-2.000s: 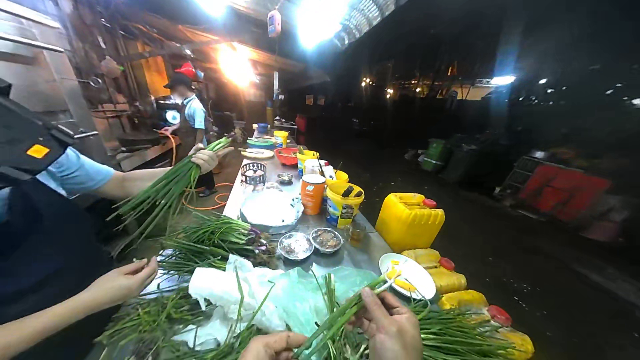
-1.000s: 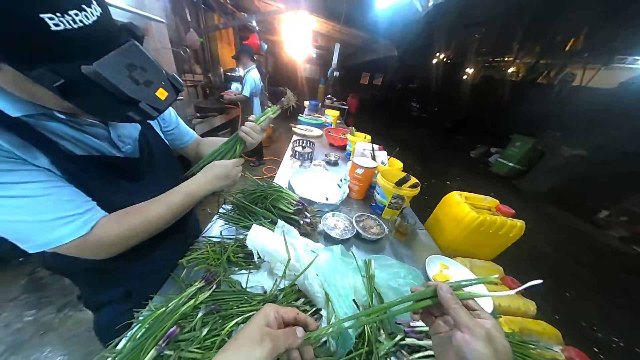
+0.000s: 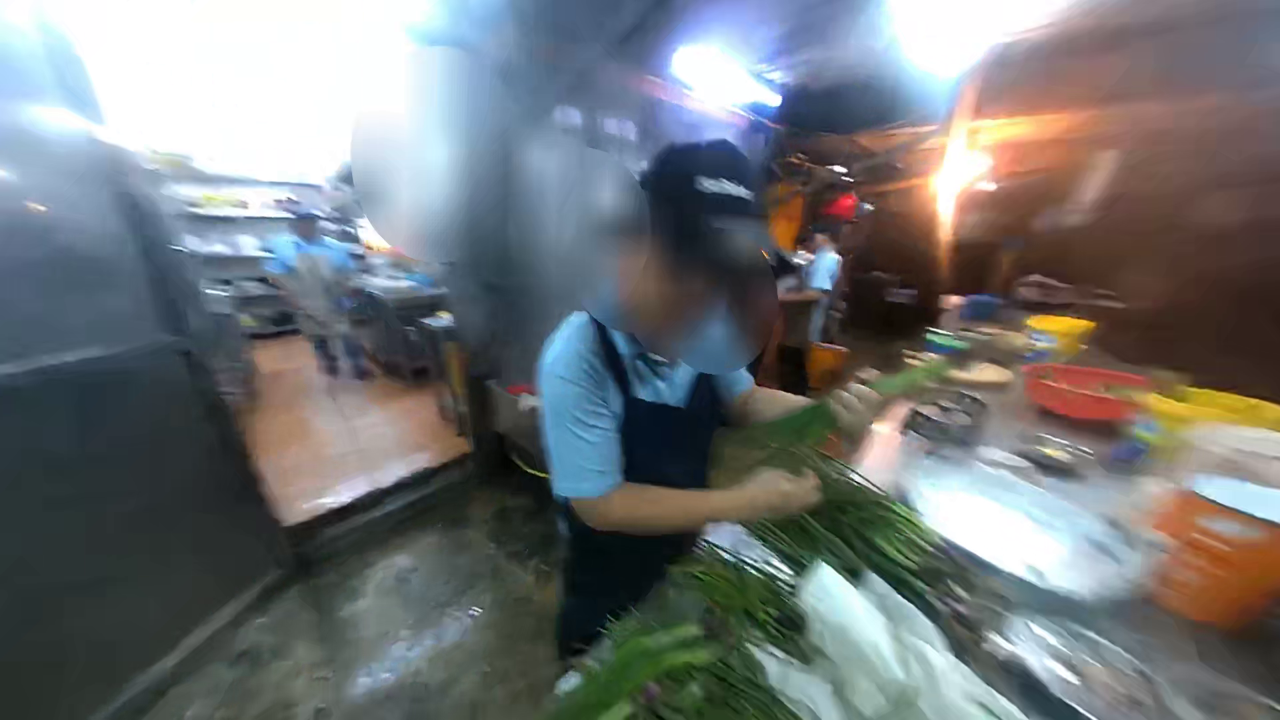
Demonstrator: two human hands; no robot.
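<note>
Neither of my hands shows in the blurred head view. Green stalks (image 3: 635,675), which look like spring onions, rise at the bottom edge; what holds them is hidden. More spring onions (image 3: 850,515) lie piled on the metal table beside a crumpled whitish plastic bag (image 3: 870,640). Across the pile a co-worker in a dark apron (image 3: 665,430) has a bunch of spring onions (image 3: 800,425) between both hands.
A large shiny round tray (image 3: 1020,520), an orange tub (image 3: 1220,550), a red basket (image 3: 1085,390) and a yellow bucket (image 3: 1058,338) stand on the table. To the left are a wet floor (image 3: 420,600), a grey wall (image 3: 130,500) and a doorway where another person (image 3: 310,270) stands.
The view has swung far to the left. My hands, which held spring onion stalks one second ago, have left the frame. The co-worker's nearer hand has moved away from the hand gripping the bunch.
</note>
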